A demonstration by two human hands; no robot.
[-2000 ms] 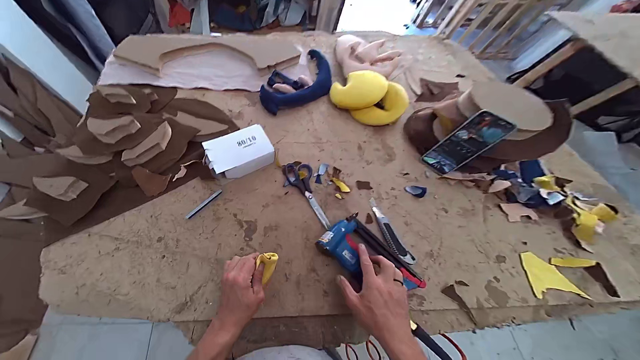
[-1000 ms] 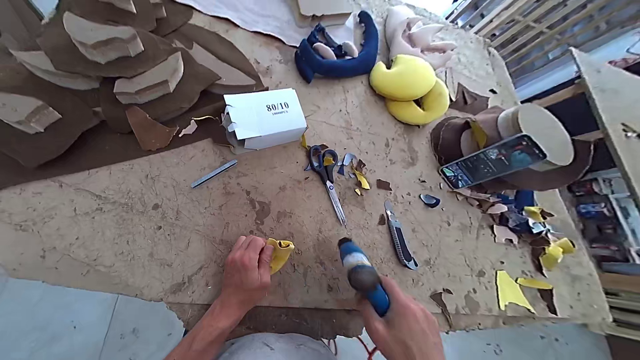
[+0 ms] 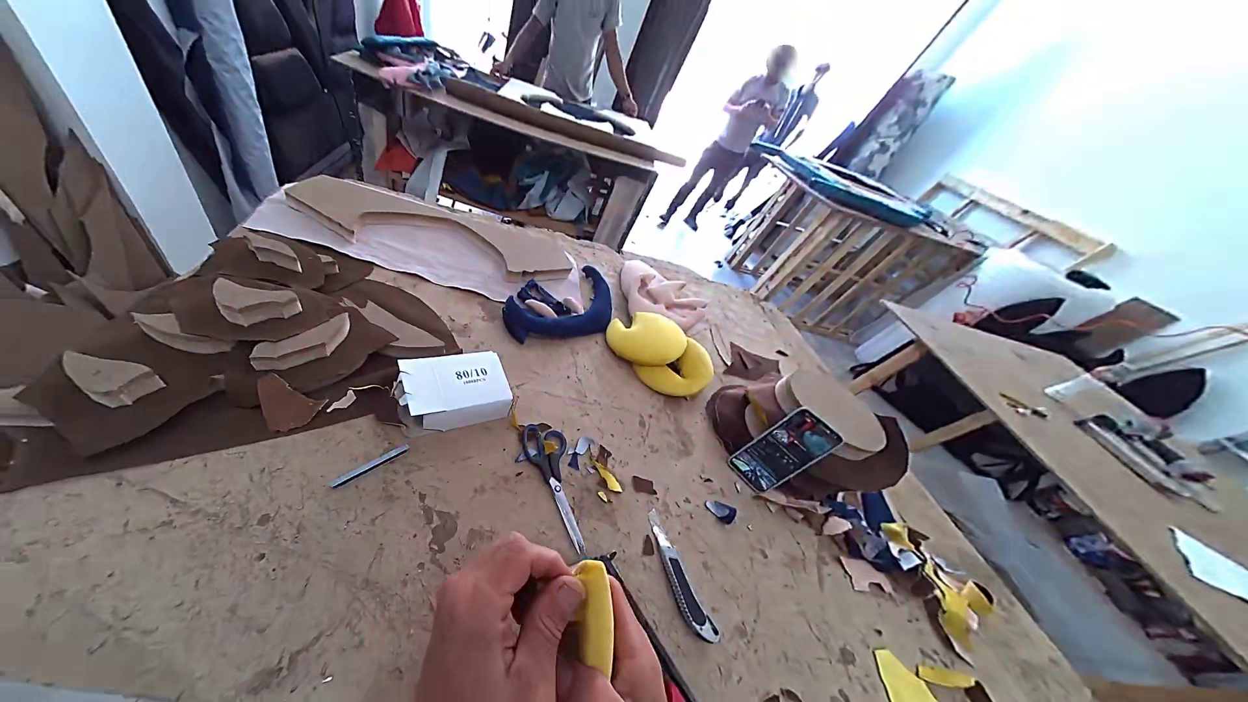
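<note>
Both hands are at the lower middle of the head view, close together on a small yellow padded piece [image 3: 596, 619]. My left hand [image 3: 497, 624] pinches its upper end between thumb and fingers. My right hand [image 3: 624, 653], partly hidden behind the piece and the left hand, holds it from the other side. Just above lie open scissors [image 3: 552, 468] with dark handles. A utility knife [image 3: 682, 580] rests to the right. Beside the hands a dark strip or tool part [image 3: 639, 614] runs down, mostly hidden.
A white box [image 3: 455, 388], a thin metal strip [image 3: 369, 466], brown pieces with foam [image 3: 253, 302], a navy curved piece [image 3: 558, 317] and yellow padded shapes [image 3: 658, 351] lie on the worktable. A phone [image 3: 786, 448] leans at right near scraps [image 3: 951, 600]. People [image 3: 746, 112] stand beyond.
My right hand has let go of the blue tool and joined my left hand at the yellow piece. The view has tilted up, showing more of the room.
</note>
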